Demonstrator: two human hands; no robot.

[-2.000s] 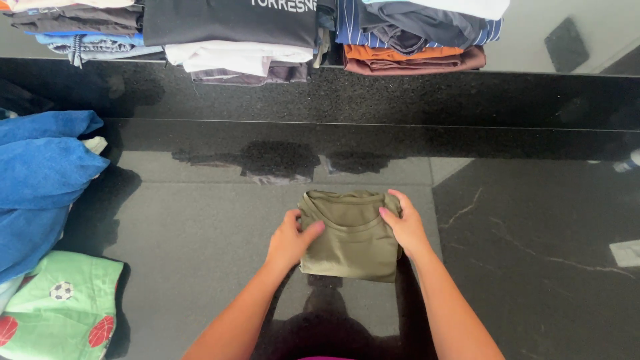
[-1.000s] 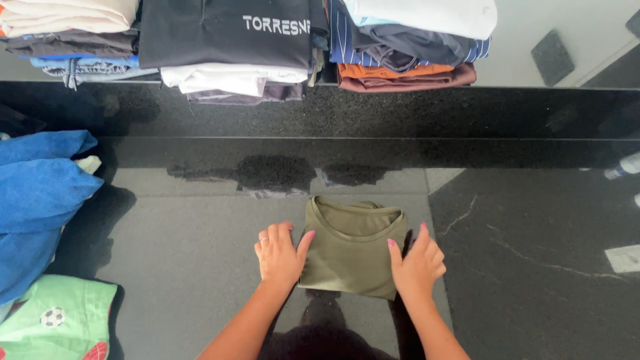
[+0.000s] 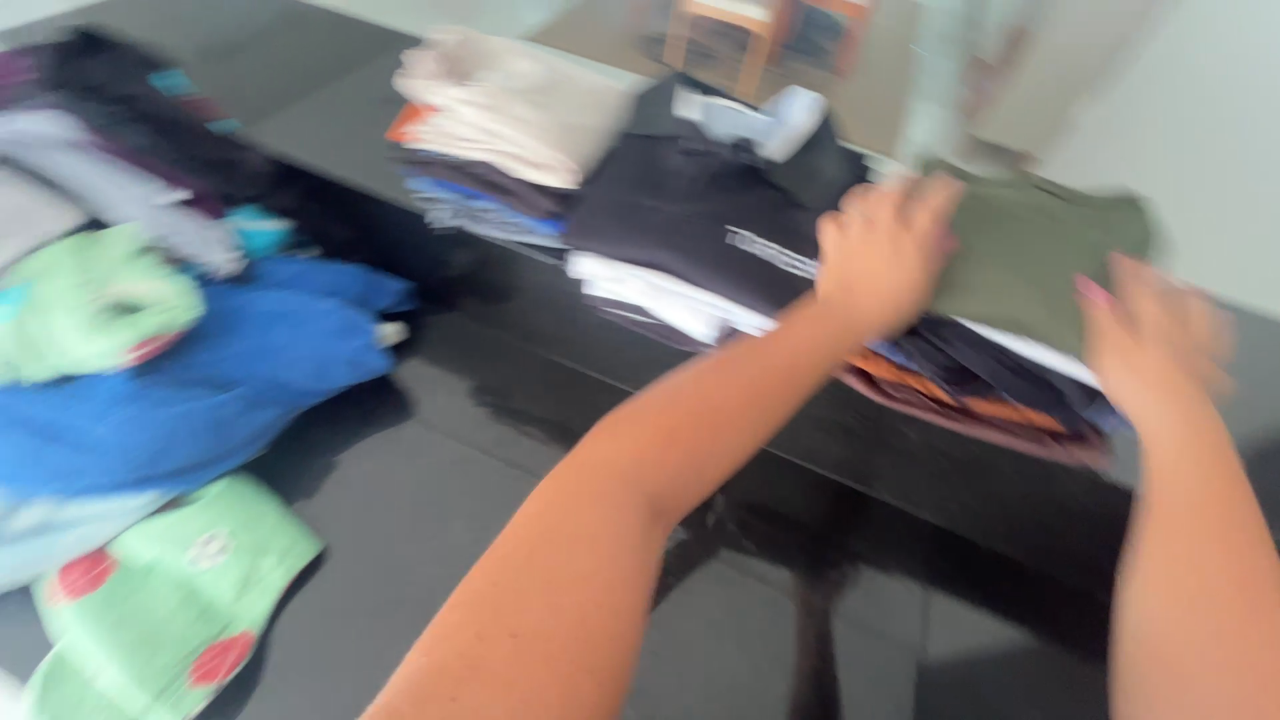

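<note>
An olive green T-shirt [image 3: 1035, 250], folded, lies on top of the right-hand stack of folded clothes [image 3: 980, 400] on the raised ledge. My left hand [image 3: 885, 250] is at the shirt's left edge, over the side of the neighbouring stack. At its right edge is my right hand [image 3: 1160, 330], blurred, its thumb by the cloth and its fingers apart. Whether either hand still grips the shirt cannot be told. Beside it, a black folded garment with white lettering [image 3: 700, 210] tops the middle stack, above white cloth [image 3: 650, 295].
A third stack, topped with cream cloth [image 3: 520, 105], stands farther left on the ledge. Loose clothes lie at the left: a blue garment [image 3: 230, 365], green cloth with printed balls [image 3: 170, 600] and grey cloth [image 3: 110, 180]. The ledge's dark front edge [image 3: 540, 330] rises behind the lower surface.
The olive shirt, earlier on the lower dark surface between my hands, is now on the right-hand stack. Both hands have moved up to the ledge with it. The view has swung left.
</note>
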